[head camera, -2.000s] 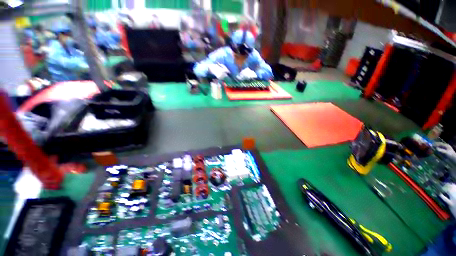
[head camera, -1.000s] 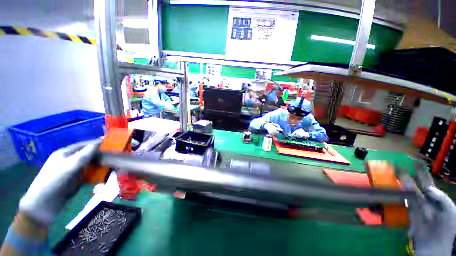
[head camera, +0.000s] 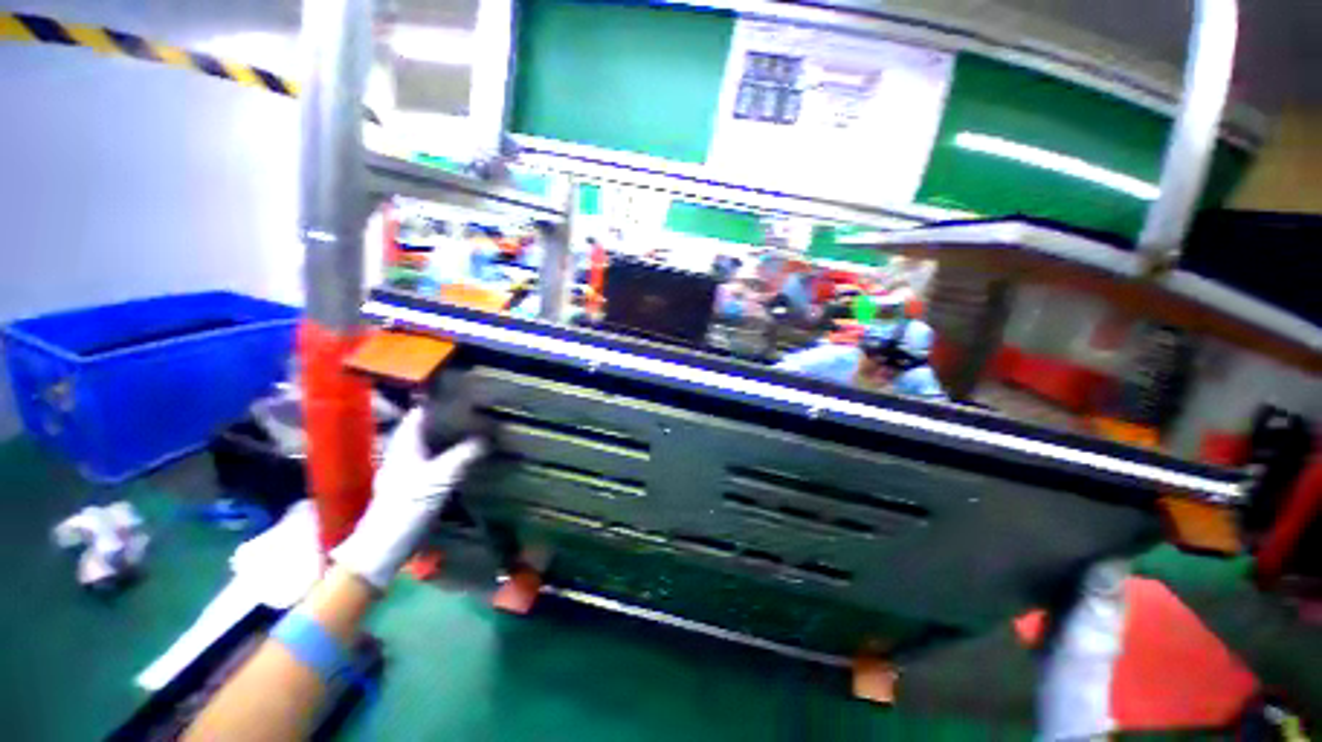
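Observation:
The fixture (head camera: 696, 493) stands tilted up on edge in front of me, its broad grey slotted face towards me and a bright metal rail along its top. Orange clips (head camera: 403, 357) show at its corners. My left hand (head camera: 406, 500), in a whitish glove, holds its left end. My right hand (head camera: 1087, 652), gloved and blurred, is at its lower right; its fingers are hard to make out, so its hold is unclear. The component side of the board is hidden.
The black screw tray (head camera: 247, 681) is at the lower left, beside the red-wrapped post (head camera: 337, 449). A blue crate (head camera: 145, 377) stands at the far left. An orange-red mat (head camera: 1182, 660) lies at the right. A person (head camera: 884, 363) sits behind the fixture, partly hidden.
The fixture was flat with components up, then raised edge-on between both hands. Now its slotted face shows, tilted. The left hand has moved right and the right hand lower and left.

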